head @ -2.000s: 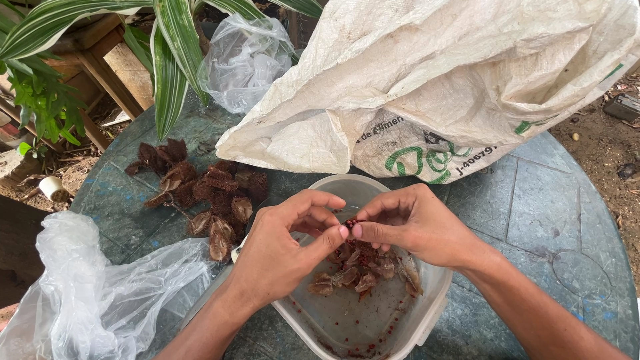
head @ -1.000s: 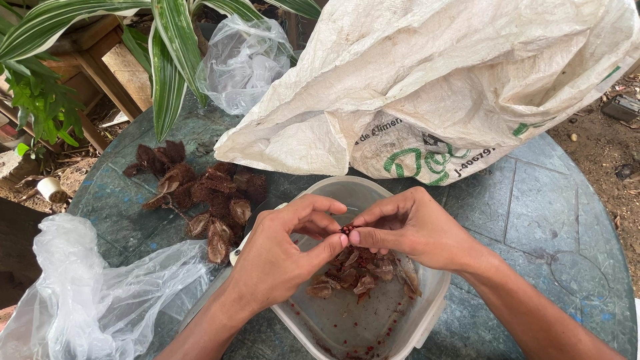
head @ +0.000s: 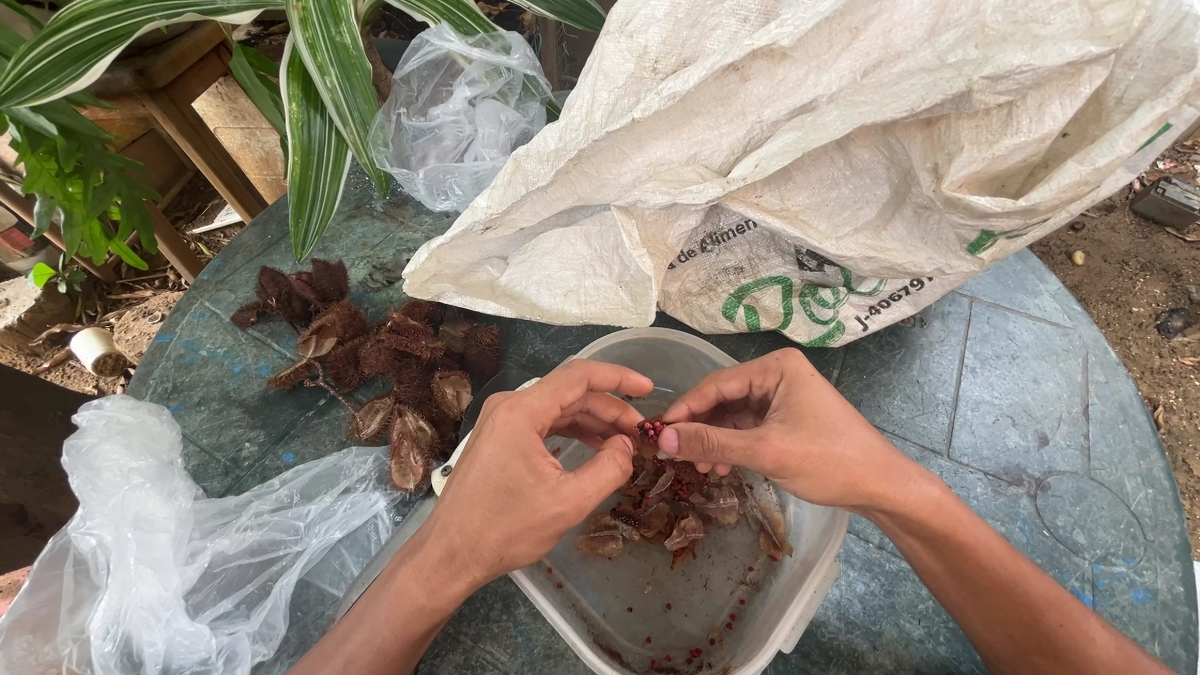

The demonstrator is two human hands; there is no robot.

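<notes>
Between the fingertips of my right hand [head: 787,431] is a small opened pod with a cluster of red annatto seeds [head: 651,430]. My left hand [head: 553,459] is beside it, its thumb and fingers curled near the pod; whether they touch it is unclear. Both hands are over a translucent plastic container [head: 823,562]. Inside it lie brown pod husks [head: 684,530] and loose red seeds, some scattered along the bottom and sides. Left of the container, spiny brown annatto pods [head: 403,361], several on stems, form a pile on the round green table [head: 1012,394].
A large white woven sack [head: 750,159] with printing covers the table's back right. A clear plastic bag [head: 459,112] is at the back, another [head: 169,562] at the front left. Striped leaves [head: 328,84] overhang the rear edge. Something with a white rim [head: 442,476] is partly under my left hand.
My left thumb has come away from my right fingertips, so a gap shows between them. The seed cluster is now more visible at my right fingertips.
</notes>
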